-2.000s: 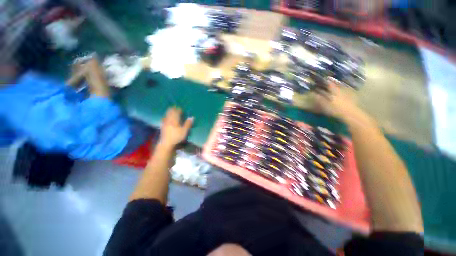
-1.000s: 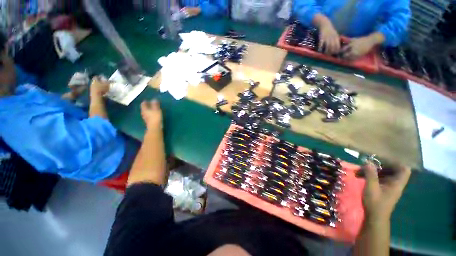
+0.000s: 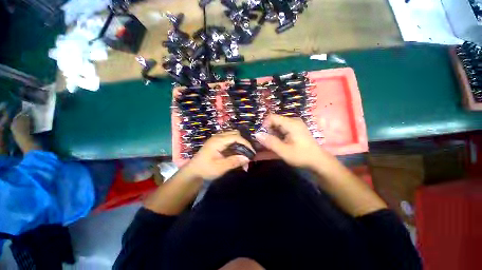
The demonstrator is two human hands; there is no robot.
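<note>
A salmon-red tray (image 3: 358,113) lies at the near edge of the green bench. Rows of black-and-silver key fobs (image 3: 244,100), some with yellow-orange marks, fill its left and middle; its right end shows bare red. My left hand (image 3: 221,156) is over the tray's front edge, closed around a black key fob (image 3: 239,150). My right hand (image 3: 288,138) is close beside it, with its fingertips at a dark piece near the middle row. I cannot tell whether it grips that piece. The hands hide part of the tray's front.
A heap of loose black-and-silver pieces (image 3: 198,50) lies behind the tray on tan board. A black box (image 3: 122,32) with orange-red bits and white tissues (image 3: 79,58) are at upper left. A blue-clad coworker (image 3: 42,184) sits left. Another tray (image 3: 465,79) is at far right.
The view has turned down and right over the tray. My left hand has come from the bench at left to the tray's front, and my right hand from the tray's right end; both now meet there.
</note>
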